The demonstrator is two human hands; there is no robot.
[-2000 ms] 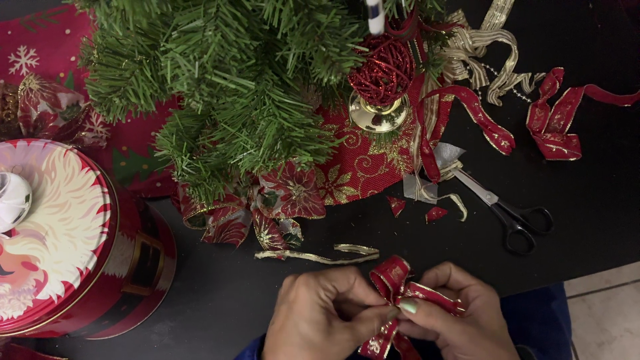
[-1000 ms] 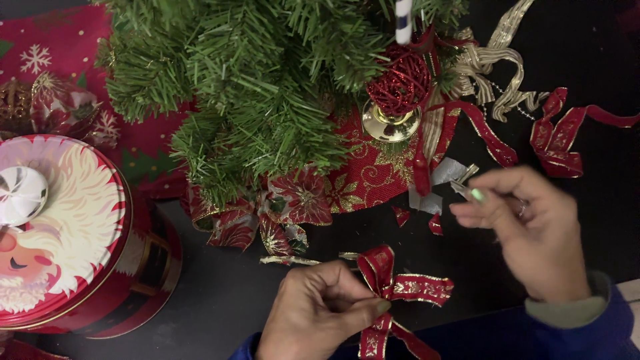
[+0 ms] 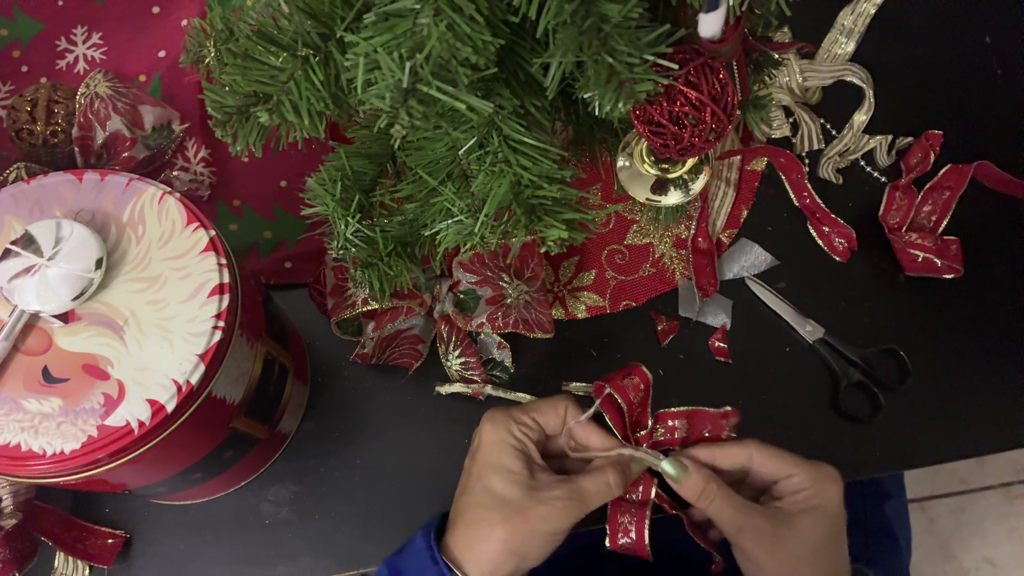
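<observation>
Near the table's front edge, my left hand (image 3: 544, 472) pinches a red ribbon bow (image 3: 628, 400) with gold edges at its middle. My right hand (image 3: 760, 496) grips a thin pale strip (image 3: 596, 454) between thumb and forefinger, close to the left fingertips. The strip runs across the front of the bow and loops up by my left forefinger. Ribbon loops and tails stick out above, right and below the fingers. Scissors with black handles (image 3: 852, 368) lie to the upper right of my right hand, near small red ribbon scraps (image 3: 718, 344).
A green artificial Christmas tree (image 3: 448, 136) stands behind on a red skirt (image 3: 640, 272), with a gold bell (image 3: 664, 176) and a red wire ball (image 3: 688, 104). A round Santa tin (image 3: 160, 432) is at left. Red ribbon (image 3: 920, 216) and gold ribbon (image 3: 840, 88) lie at right.
My right hand has come back from beside the grey scraps to the bow, now with the pale strip in its fingers. My left hand has stayed at the bow.
</observation>
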